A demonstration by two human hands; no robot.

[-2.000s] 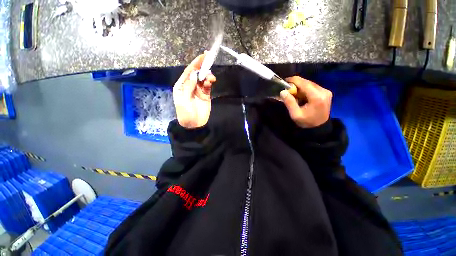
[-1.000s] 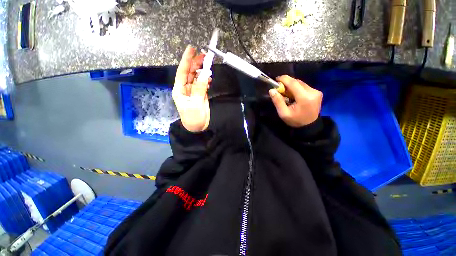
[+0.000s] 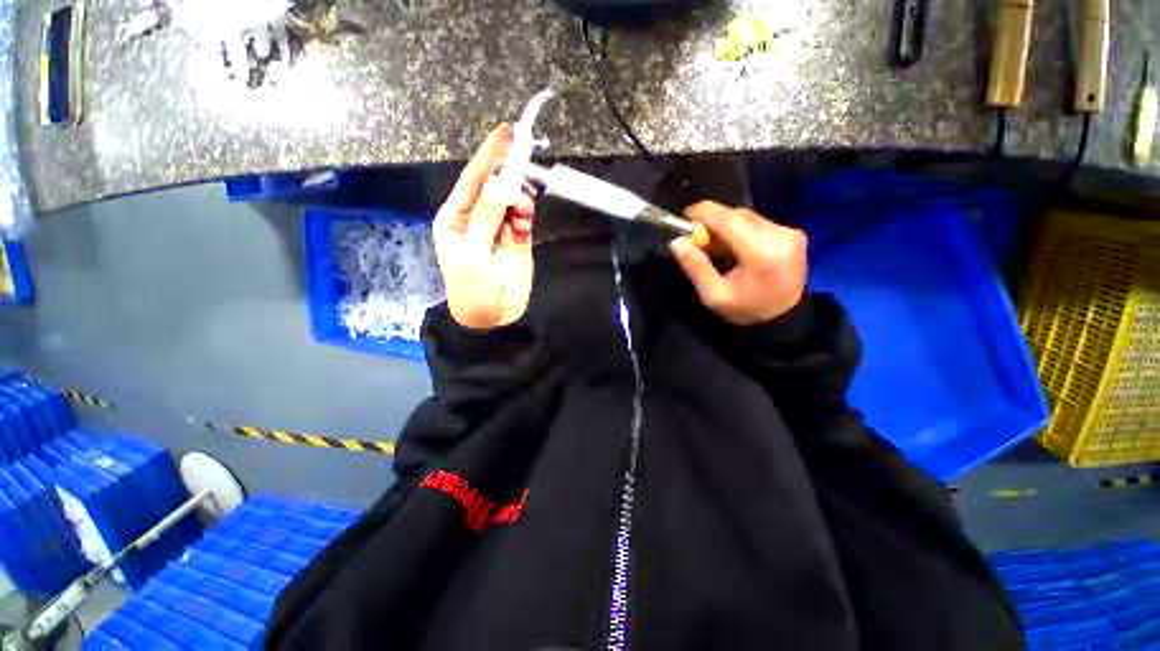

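Note:
My left hand [image 3: 483, 242] holds a slender white moulded plastic part [image 3: 519, 150] upright between thumb and fingers at the bench edge. The part has a curved upper end and a small side branch. My right hand [image 3: 751, 263] grips the short yellowish handle of a tool with a long white shaft [image 3: 598, 193], possibly a soldering iron. The shaft points left and its tip is at the part's side, near my left fingers. Whether the tip touches the part cannot be told exactly.
On the speckled bench [image 3: 420, 89]: phone [image 3: 61, 66], white parts pile [image 3: 248, 26], yellow scraps [image 3: 747, 38], black cord [image 3: 611, 89], black snips [image 3: 908, 32], two wooden-handled irons [image 3: 1010, 57]. Below: blue bin of white parts [image 3: 382, 280], large blue tub [image 3: 935, 337], yellow crate [image 3: 1097, 337].
The tool and my right hand have moved left and slightly down. The tool tip has gone from the part's upper end to lower along it. The part now shows its curved end.

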